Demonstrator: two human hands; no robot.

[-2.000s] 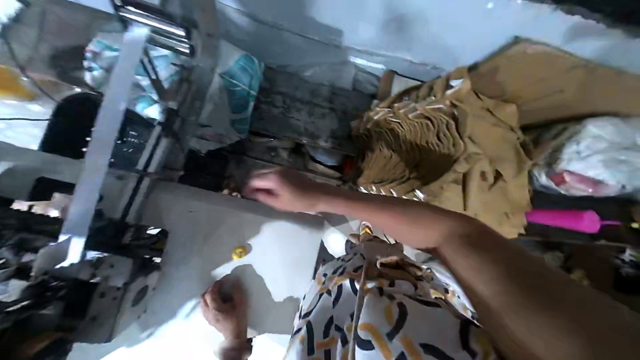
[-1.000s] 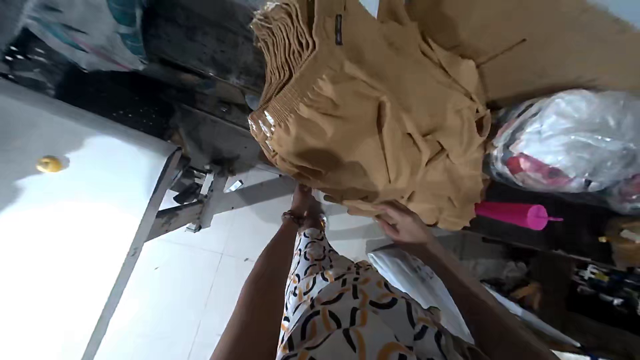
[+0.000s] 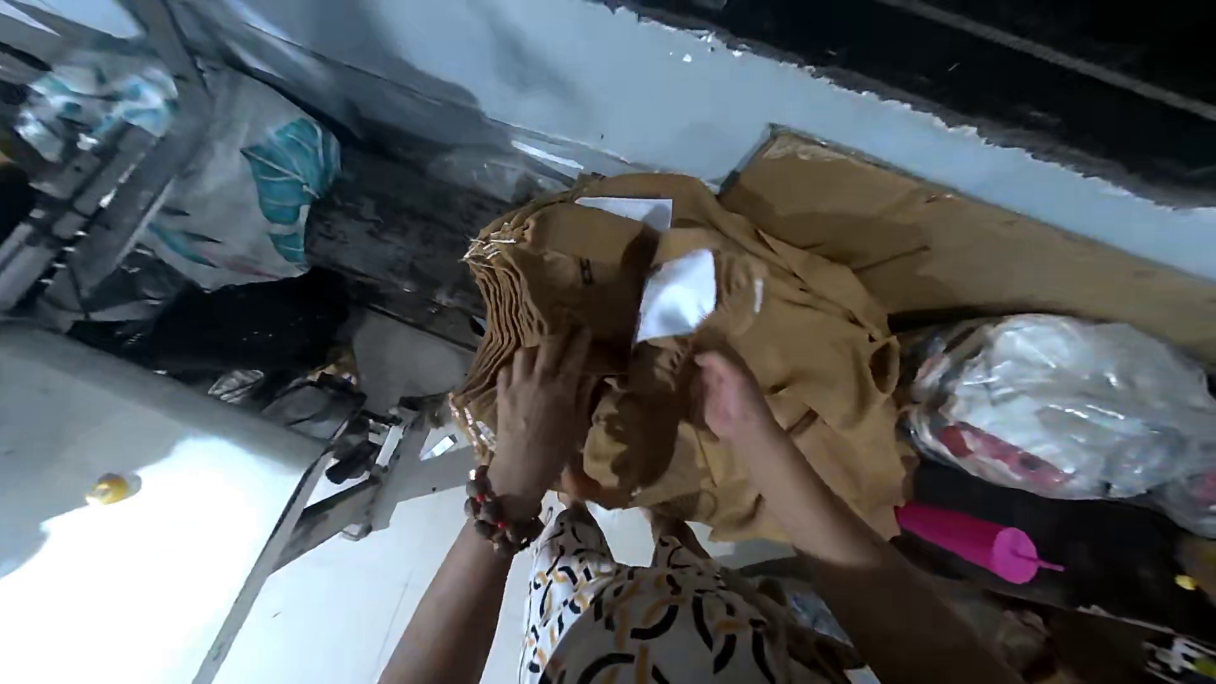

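Note:
A stack of tan garments (image 3: 503, 304) with gathered waistbands lies in front of me against the wall. My left hand (image 3: 541, 404), a beaded bracelet (image 3: 496, 518) at its wrist, rests flat on the left part of the stack, fingers pointing away from me. Just right of the middle, my right hand (image 3: 727, 394) is at a bunched fold of the tan cloth; whether its fingers pinch the cloth is not plain. Between and beyond the hands, a white piece (image 3: 679, 294) lies on a turned-back fold, with another white piece (image 3: 632, 211) behind it.
A white table (image 3: 171, 456) with a small yellow object (image 3: 111, 489) stands at left. To the right are a clear plastic bag (image 3: 1073, 408) with contents and a pink cone (image 3: 974, 541). Cardboard (image 3: 855, 218) leans by the wall; a teal-and-white bag (image 3: 275, 190) sits back left.
My left hand has moved from the near edge of the garments onto the stack. My right hand has moved farther onto the cloth. White pieces now show among the folds.

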